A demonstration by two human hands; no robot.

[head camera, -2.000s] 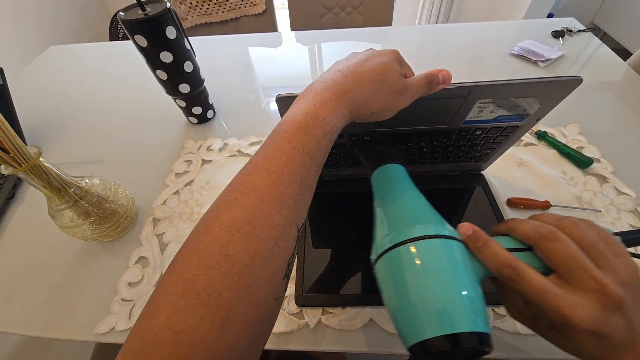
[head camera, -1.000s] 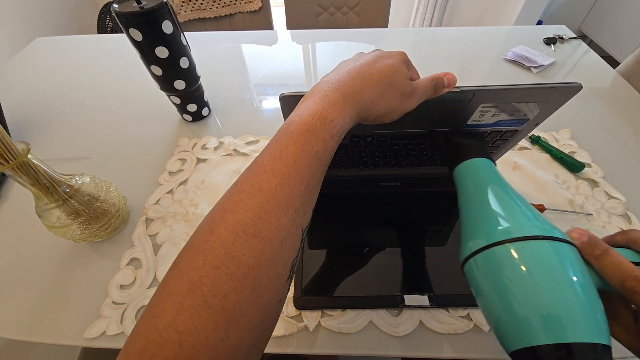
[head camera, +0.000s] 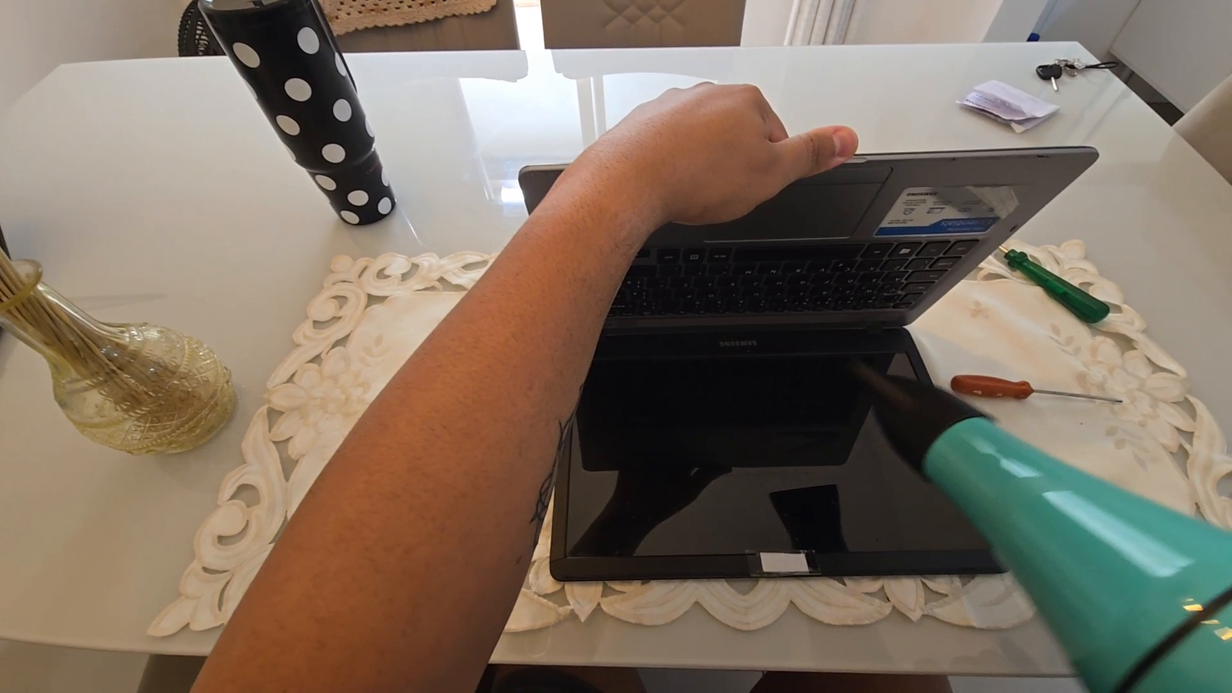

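My left hand (head camera: 712,154) grips the upper edge of an open laptop's keyboard half (head camera: 866,212), holding it tilted up. The laptop's screen (head camera: 712,500) lies flat, facing up, with a small white piece taped on its near bezel. At the lower right a turquoise hair dryer (head camera: 1068,539) with a black nozzle points over the screen's right part; the nozzle is blurred. My right hand is outside the frame, as is the dryer's handle.
A cream cutwork placemat (head camera: 366,356) lies under the laptop. On its right are a green-handled tool (head camera: 1059,286) and an orange-handled screwdriver (head camera: 996,387). A polka-dot tumbler (head camera: 308,115), a glass vase with sticks (head camera: 144,385), folded paper (head camera: 1009,104) and keys (head camera: 1059,71) stand or lie around.
The hair dryer has moved right, from the middle of the laptop to its right side, and my right hand has left the view. My left hand stays on the laptop's edge.
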